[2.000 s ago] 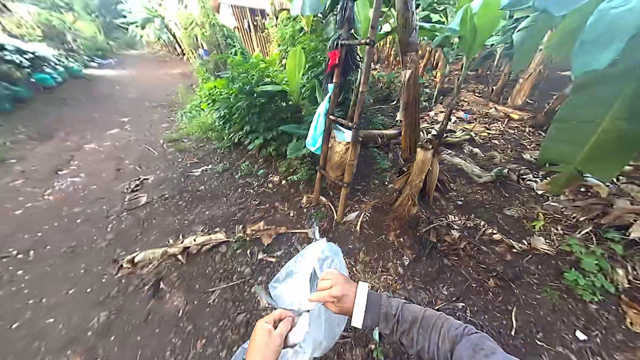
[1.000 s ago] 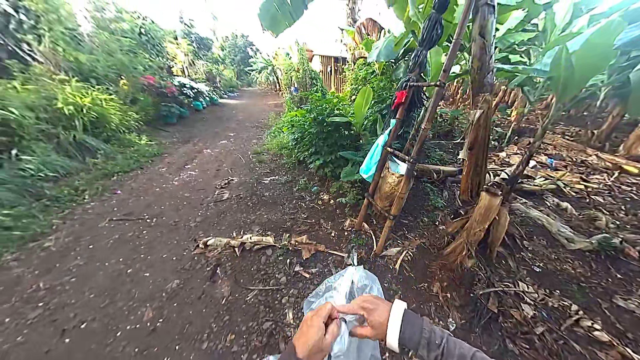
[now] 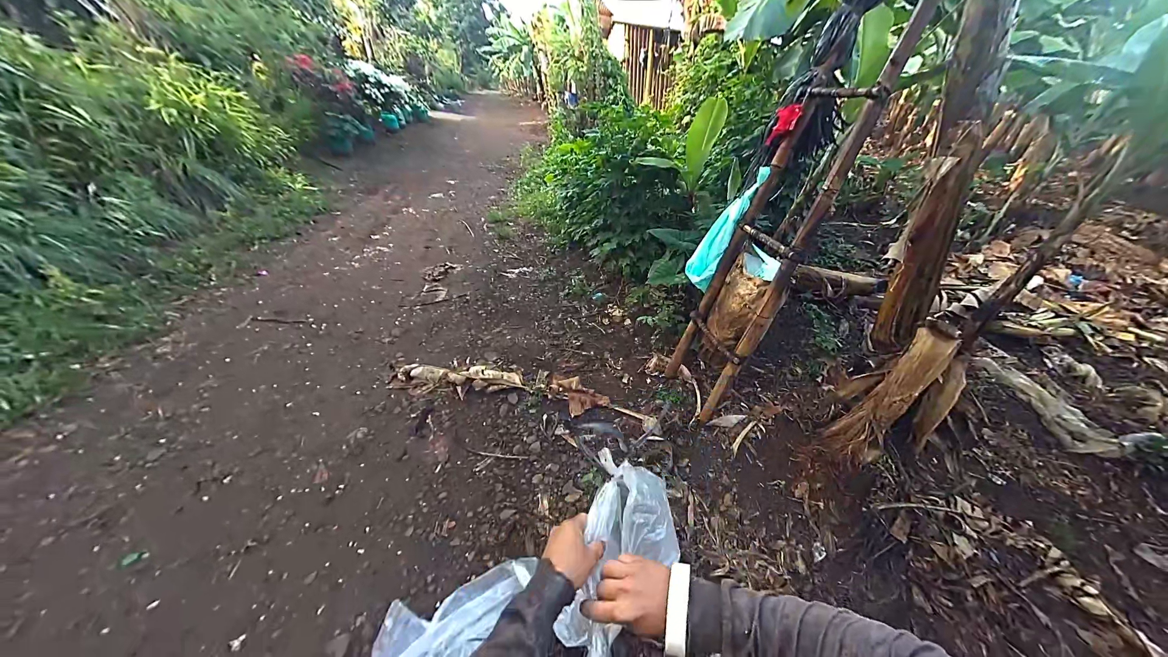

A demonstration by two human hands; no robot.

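A clear plastic bag, crumpled and knotted-looking at its upper end, is gripped at the bottom middle of the view. My left hand closes on its left side. My right hand, with a white band at the wrist, holds the plastic slightly lower and to the right. More clear plastic spreads below my left forearm at the lower left; whether it is the same piece cannot be told. Dark sleeves cover both forearms.
A wooden ladder leans at right, with a turquoise plastic bag and red cloth on it. Dry banana stems stand beyond. A dry stalk lies across the dirt path. Bushes line the left.
My hands have shifted on the plastic, from close together to left above right. Loose plastic now shows at lower left. The view has swung left since the earliest frame.
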